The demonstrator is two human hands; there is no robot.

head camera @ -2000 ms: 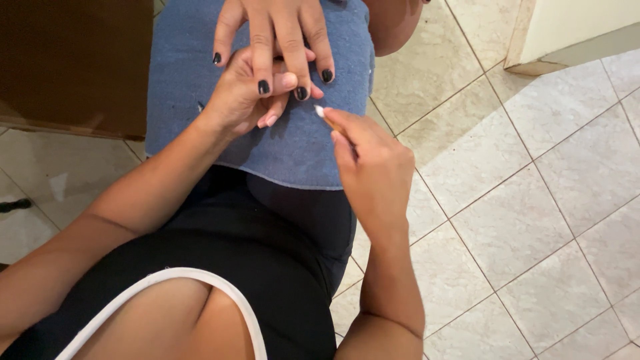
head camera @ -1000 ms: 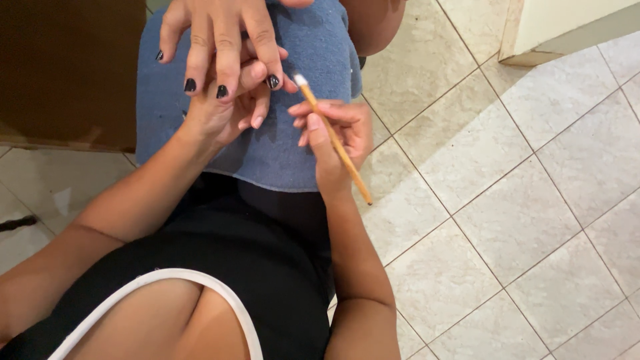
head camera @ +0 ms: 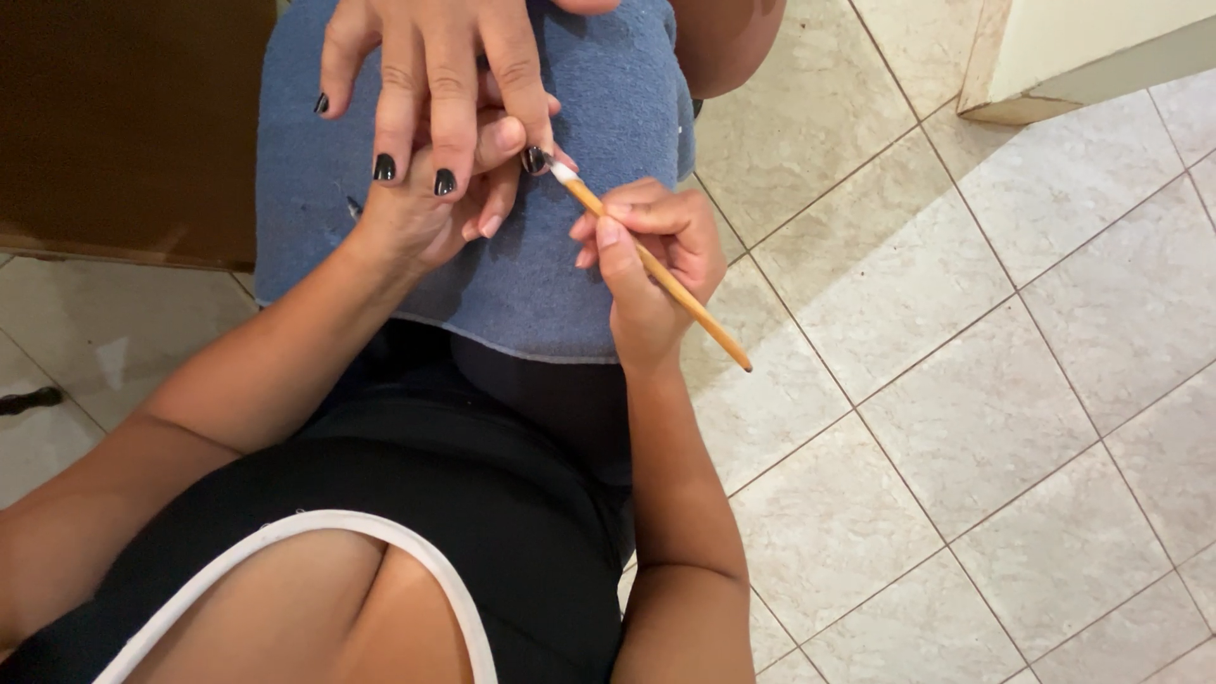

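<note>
My right hand (head camera: 655, 256) pinches a slim wooden stick (head camera: 698, 309) with white cotton on its tip. The cotton tip (head camera: 562, 172) meets the edge of a black-painted nail (head camera: 535, 160) on another person's hand (head camera: 446, 76). That hand lies palm down, fingers spread toward me, with several nails painted glossy black. My left hand (head camera: 437, 190) is beneath it, its thumb and fingers around the finger whose nail the cotton meets. A blue towel (head camera: 560, 304) lies under the hands, over the lap.
A small dark-tipped item (head camera: 353, 207) rests on the towel beside my left wrist. Dark brown furniture (head camera: 123, 123) stands at the upper left. The other person's knee (head camera: 727, 43) is at the top. A pale wall corner (head camera: 1035, 66) juts in at the upper right above floor tiles.
The cotton tip was a little apart from the fingers one second ago and now meets the nail. In the oldest frame most of the stick was hidden by my right hand.
</note>
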